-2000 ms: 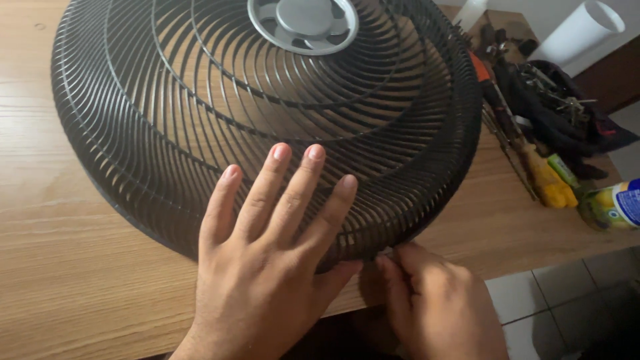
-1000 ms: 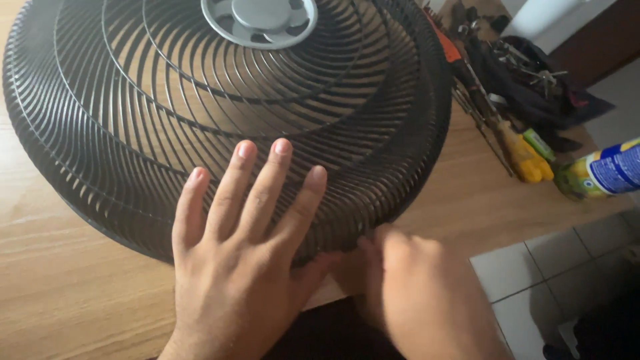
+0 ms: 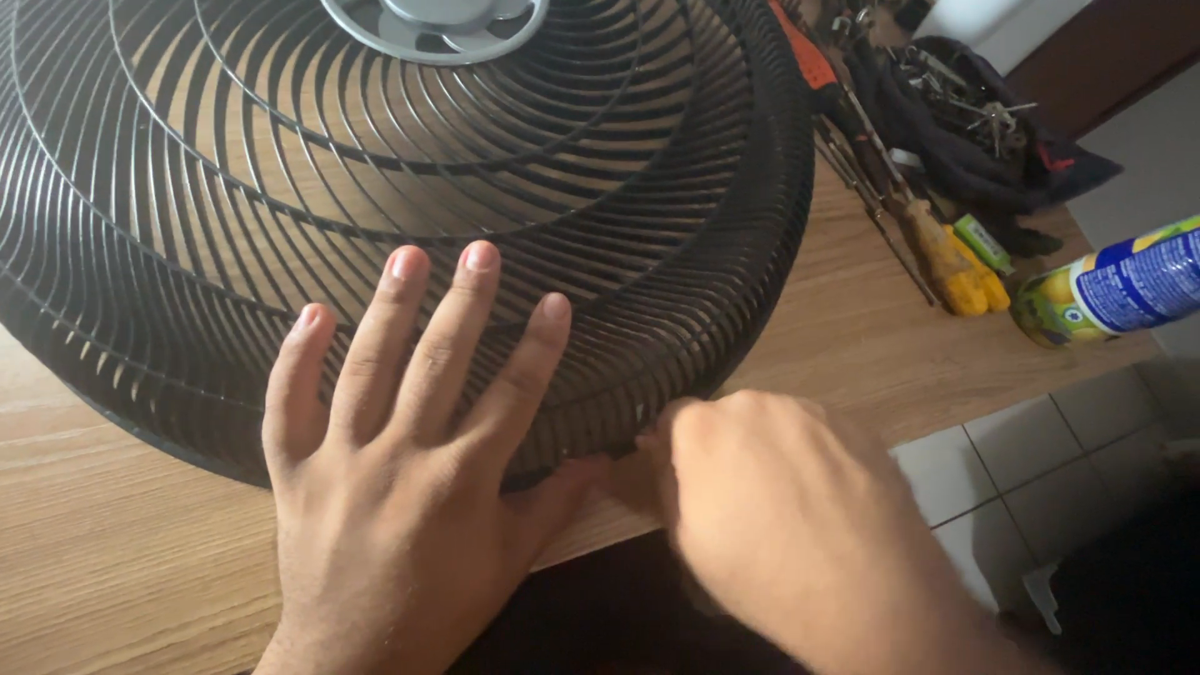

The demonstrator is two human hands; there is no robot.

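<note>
A round black fan grille (image 3: 403,197) with curved ribs and a grey hub badge (image 3: 441,19) lies on a wooden table (image 3: 122,525). My left hand (image 3: 403,450) rests on the near part of the grille with its fingers spread, the thumb down by the rim. To its right my right hand (image 3: 778,506) is curled at the near right rim, with its fingertips against the edge. Those fingertips are mostly hidden behind the hand, so whatever they may pinch does not show.
Right of the grille lie screwdrivers, one with a yellow handle (image 3: 970,281), and a dark cloth pouch (image 3: 994,178) of metal pieces. A blue and yellow can (image 3: 1116,281) is near the table's right edge. Floor tiles (image 3: 1022,450) show below.
The right hand has turned, and its back now hides more of its fingers. My left hand stays spread on the grille. The view has shifted, moving the grille leftward.
</note>
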